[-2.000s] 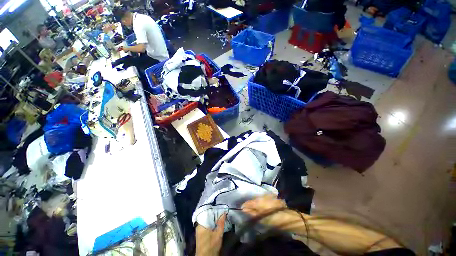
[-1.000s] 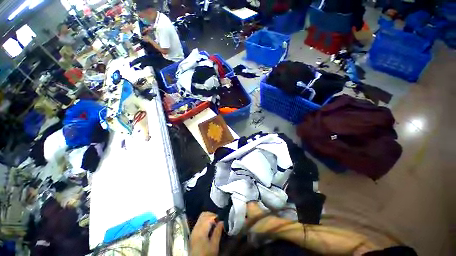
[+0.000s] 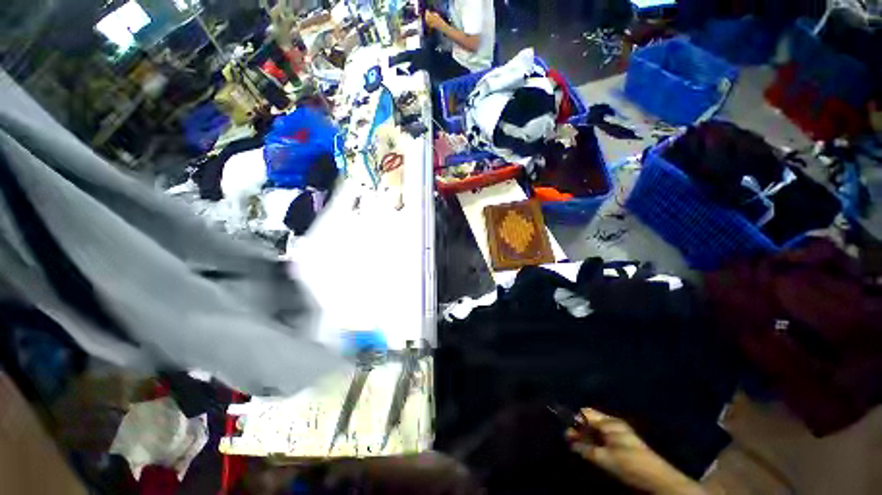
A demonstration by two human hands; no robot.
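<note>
A pale grey garment piece with a dark stripe (image 3: 164, 261), blurred, hangs in the air at the left, across the table's near part. A blurred bare forearm shows at the lower left edge; my left hand is out of the picture. My right hand (image 3: 604, 443) is low at the centre right, over the black pile, closed on a small dark pointed tool (image 3: 571, 418), perhaps thread snips, mostly hidden in the fingers. The black garment pile (image 3: 619, 348) has pale strips along its far edge.
The long white table (image 3: 372, 261) is left of the pile, with red-handled scissors (image 3: 391, 162) and a blue bag (image 3: 300, 145) beyond. A patterned brown board (image 3: 518, 234), blue crates (image 3: 677, 218) and a maroon heap (image 3: 803, 329) lie ahead and right. A person in white sits at the far end.
The pale grey garment has left the pile and moved left into the air. The black cloth beneath is uncovered. My right hand is off the grey cloth, and the view has turned left.
</note>
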